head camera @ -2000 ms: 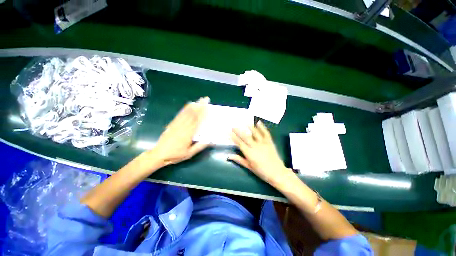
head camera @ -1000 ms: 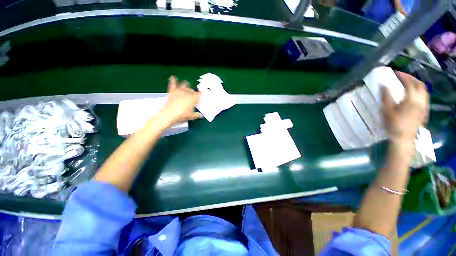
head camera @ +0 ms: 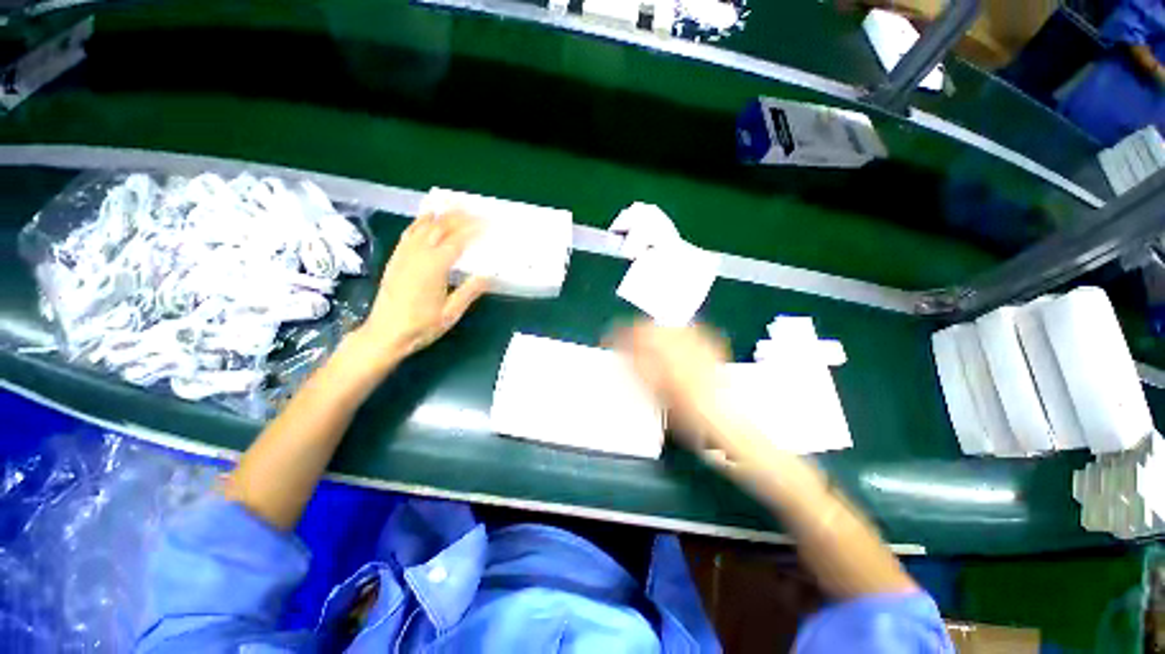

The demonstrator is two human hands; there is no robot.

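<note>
My left hand (head camera: pixel 415 284) is around the left end of a closed-looking white box (head camera: pixel 524 245) at the belt's metal edge, fingers on top and thumb at its near side. A second white box (head camera: pixel 575 399) lies flat on the green bench nearer me. My right hand (head camera: pixel 671 371) is motion-blurred over that box's right end and the left side of the card blanks (head camera: pixel 799 409); its fingers cannot be made out. More card blanks (head camera: pixel 671 281) lie at the centre back. Coiled white cables (head camera: pixel 192 281) lie heaped on clear plastic at the left.
White boxes (head camera: pixel 1080 371) lean side by side at the right, with pale notched inserts (head camera: pixel 1111 492) beside them. A printed retail box (head camera: pixel 811 134) is on the far belt. A metal post (head camera: pixel 1022 262) crosses at the right. A blue bin with clear bags is at lower left. A person in blue shows top right.
A second white box now lies in front of me. My right hand has come back from the box row at the right, which has fewer boxes. My left hand stays at the first box.
</note>
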